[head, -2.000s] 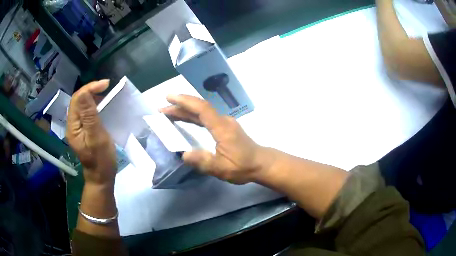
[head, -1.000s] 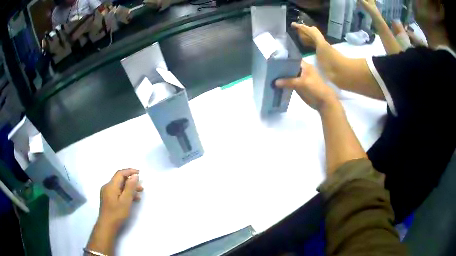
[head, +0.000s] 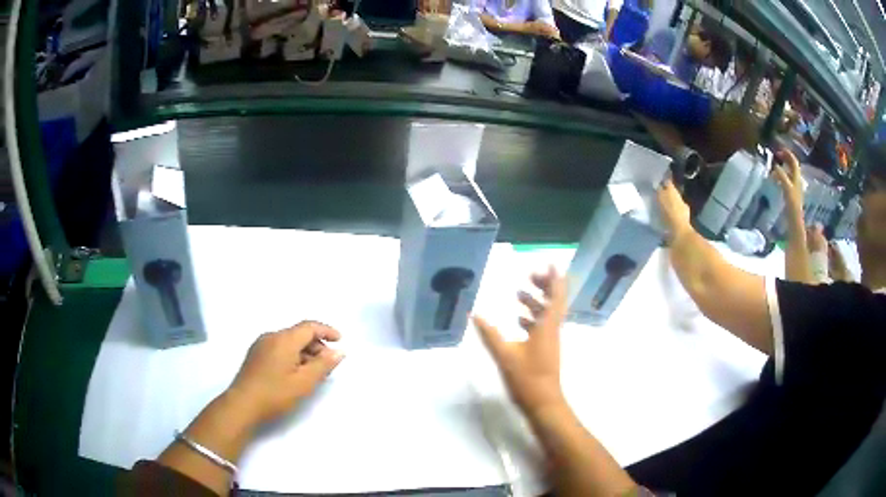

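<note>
Three pale grey-blue retail boxes stand upright with lid flaps raised and a dark device picture in front: the left box (head: 167, 281), the middle box (head: 443, 281) and the right box (head: 614, 262). White flaps fold at their mouths. My left hand (head: 289, 366) is over the white sheet between the left and middle boxes, fingers loosely curled, holding nothing. My right hand (head: 529, 340) is blurred, fingers spread, empty, between the middle and right boxes. Whether it touches either box is not clear.
A white cover sheet (head: 369, 437) lies on the green bench, beside a dark conveyor belt (head: 321, 184). A seated neighbour's arm (head: 724, 291) reaches to the right box. More boxes (head: 735, 189) stand far right. People and bags are across the line.
My right hand has let go of the right box and drawn back, fingers spread. The view has turned, so all three boxes show farther right. The neighbour's hand is now by the right box.
</note>
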